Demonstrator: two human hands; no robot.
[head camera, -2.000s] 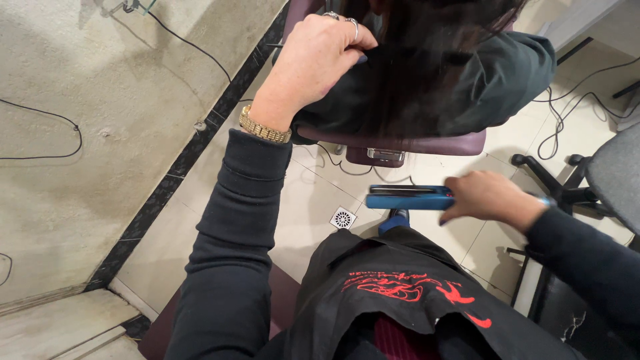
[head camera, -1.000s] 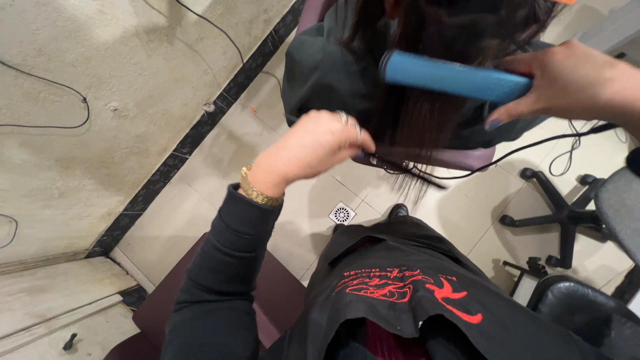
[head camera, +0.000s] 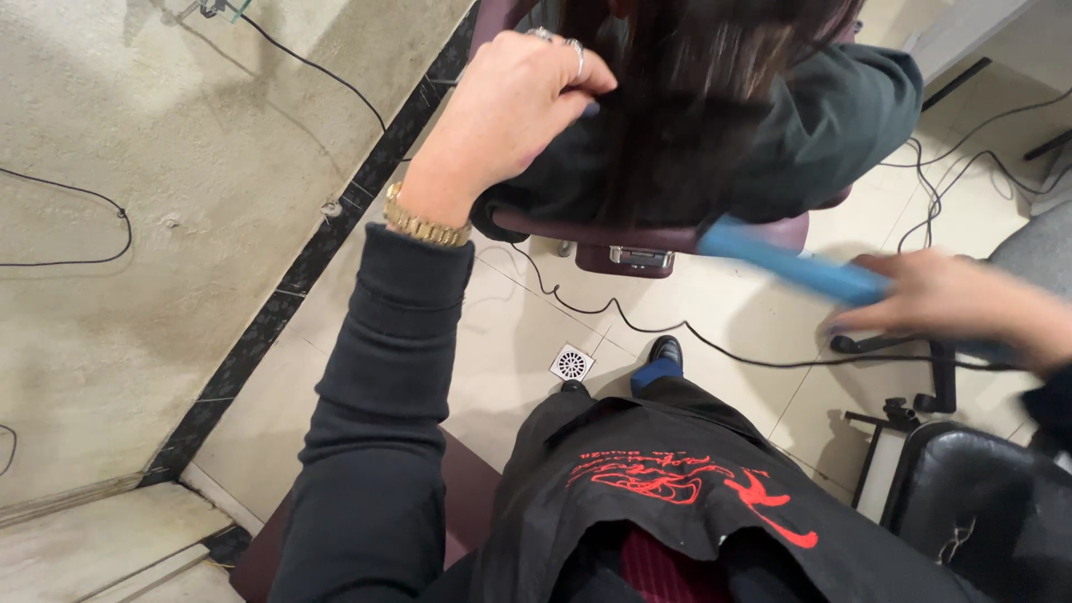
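Long dark hair (head camera: 662, 109) hangs down the back of a seated person in a dark cape (head camera: 846, 126). My left hand (head camera: 511, 109), with rings and a gold-coloured bracelet (head camera: 425, 222), is raised at the left edge of the hair, thumb and fingers pinched; whether strands or a comb lie in them cannot be told. My right hand (head camera: 946, 297), blurred, grips a blue hair straightener (head camera: 796, 264) to the lower right of the hair. The straightener's tip is near the chair's backrest, and its plates are not visible from this side.
The maroon salon chair (head camera: 745, 234) stands ahead. A black cord (head camera: 737, 356) runs across the tiled floor to the right, near a wheeled chair base (head camera: 942, 368). A black padded seat (head camera: 980, 494) is at lower right, a wall (head camera: 209, 167) at left, and a floor drain (head camera: 573, 364) below.
My left hand has moved up to the upper part of the hair. My right hand has lowered the straightener from the hair. The dark comb seen below my left hand a second ago no longer shows.
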